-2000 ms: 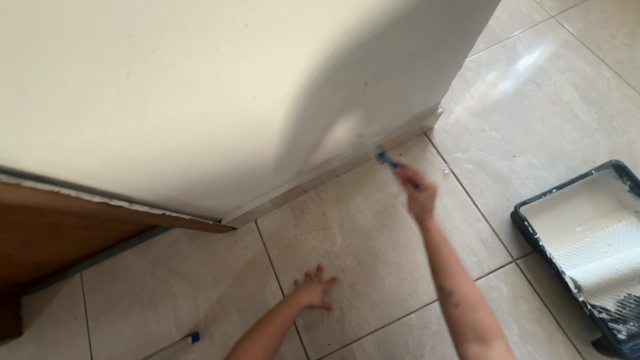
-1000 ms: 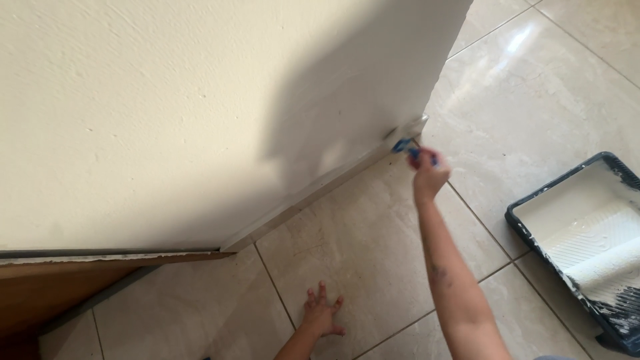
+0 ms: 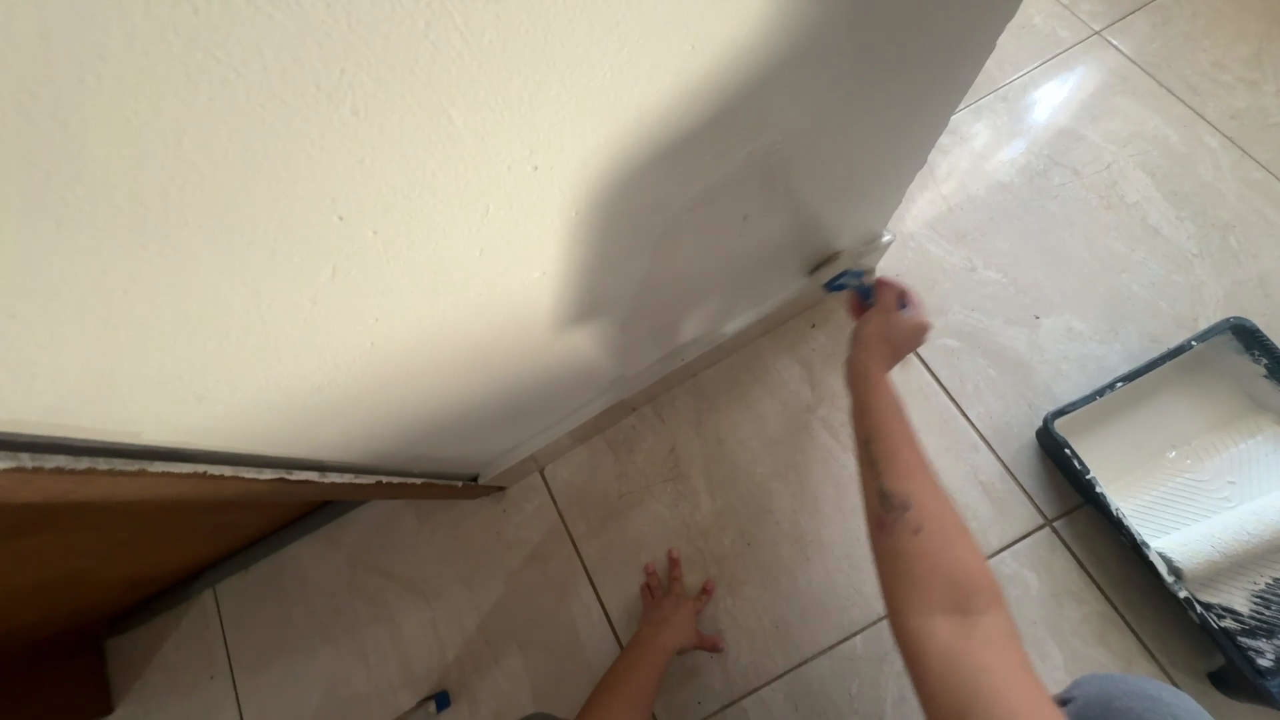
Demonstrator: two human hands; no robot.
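My right hand is closed on the handle of a blue paintbrush, whose head is at the bottom of the cream wall, close to the wall's right corner. The bristles are too blurred to tell whether they touch the wall. A dark mark shows on the wall just above the brush. Below the wall runs a tile skirting. My left hand rests with fingers spread on the tiled floor, holding nothing.
A black paint tray with cream paint stands on the floor at the right. At the left, a brown wooden panel meets the wall. A blue-tipped tool lies at the bottom edge, partly out of view.
Since two seconds ago, my right hand has moved the brush rightward along the wall's base to near the corner. My left hand stays spread on the floor.
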